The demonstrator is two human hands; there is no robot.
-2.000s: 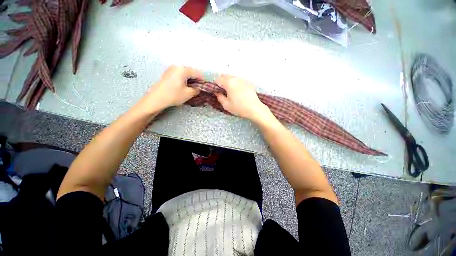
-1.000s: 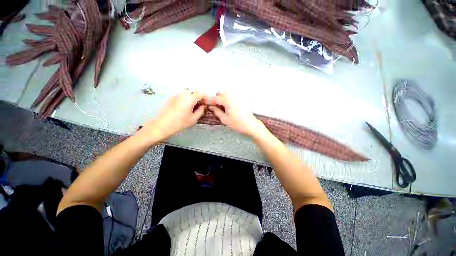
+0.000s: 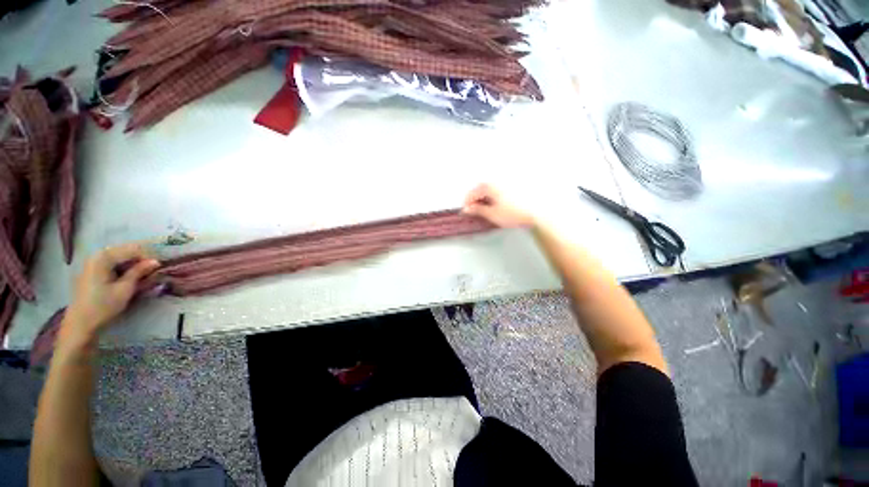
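Note:
A reddish-brown checked fabric band [image 3: 314,253] is stretched between my two hands, low over the front of the pale table. My left hand [image 3: 112,283] pinches it at the left, near the table's front edge. A part of the band hangs past my left hand at the edge. My right hand [image 3: 495,206] pinches the band at its right end. The band looks folded or layered lengthwise. No needle or thread can be made out in my fingers.
Black shears [image 3: 640,226] and a grey coil [image 3: 655,150] lie right of the band. A stack of bands [image 3: 314,36] on a clear plastic bag [image 3: 400,87], with a red piece [image 3: 279,110], is at the back. A smaller bundle [image 3: 36,162] is at far left. Plaid cloth [image 3: 798,29] lies far right.
My hands were close together at the band's middle. They have moved far apart and the band is now pulled out lengthwise between them. The view has shifted to the right.

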